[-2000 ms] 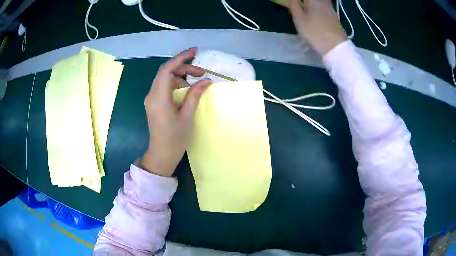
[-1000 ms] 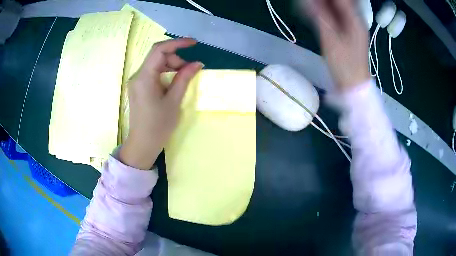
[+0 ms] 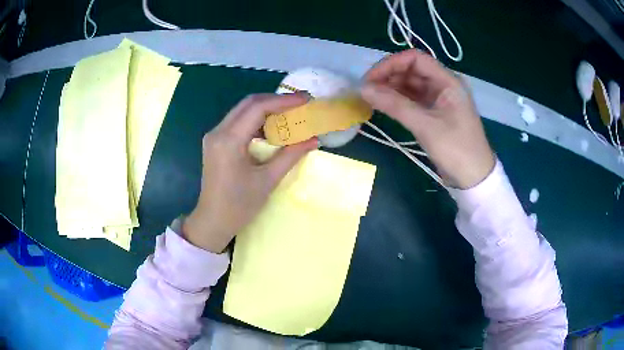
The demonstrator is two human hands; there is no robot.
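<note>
A long rounded orange-yellow panel [image 3: 304,124] with a small dark outline at its left end is held above the worktop. My left hand [image 3: 250,160] grips its left end between thumb and fingers. My right hand [image 3: 427,113] is at its right end; the fingertips are blurred, and whether they pinch anything I cannot tell. A white rounded unit [image 3: 337,137] lies behind the panel, partly hidden, with a white cord [image 3: 400,147] running right under my right hand. A pale yellow label sheet [image 3: 294,253] lies below my left hand, its top left part hidden.
Spare yellow sheets [image 3: 96,150] lie fanned at the left. A grey strip [image 3: 226,49] curves across beyond the hands. White cords [image 3: 445,31] lie past it, and several white units [image 3: 586,81] stand at the far right. White scraps [image 3: 525,111] lie at right. A blue basket [image 3: 82,277] is below left.
My right hand has come back from the far side, and the orange-yellow panel is now between my hands. My left hand has closed on it. The view has shifted and the sheet lies more tilted.
</note>
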